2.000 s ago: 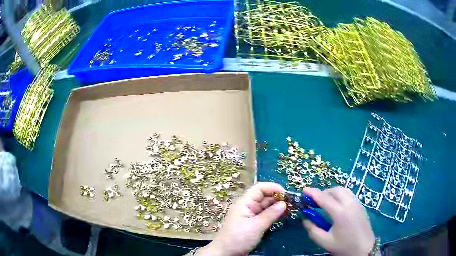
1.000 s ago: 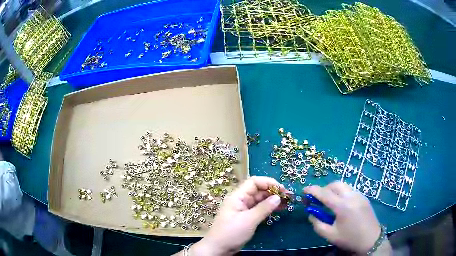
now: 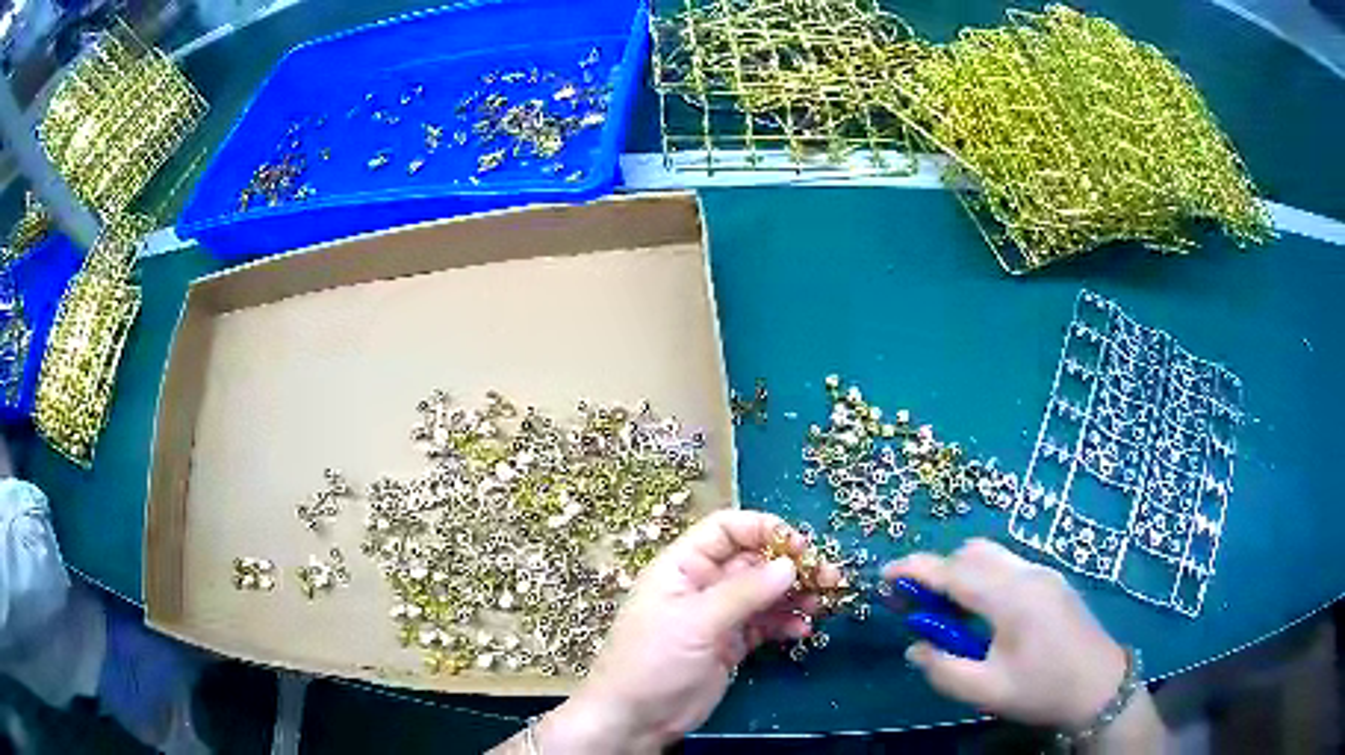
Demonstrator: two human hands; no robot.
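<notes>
My left hand (image 3: 693, 612) pinches a small gold piece (image 3: 789, 552) between thumb and fingers, right of the cardboard tray (image 3: 443, 317). My right hand (image 3: 1025, 634) holds the blue-handled cutters (image 3: 941, 620); their jaws are small and blurred, pointing left toward the piece. I cannot tell if they touch it. A loose pile of shiny pieces (image 3: 870, 465) lies on the green bench just beyond my hands. The tray holds a larger pile (image 3: 531, 531) in its lower right part. A few pieces lie under and beside my left fingers.
A silver frame (image 3: 1128, 450) lies at right. Gold frames (image 3: 1092, 140) are stacked at top right, with more (image 3: 118, 118) at far left. A blue bin (image 3: 428, 118) with scattered bits stands behind the tray. Another person's light sleeve (image 3: 30, 553) shows at the left edge.
The view has shifted slightly since the oldest frame. My left hand with the gold piece has moved a little left, away from the cutters. My right hand still holds the cutters.
</notes>
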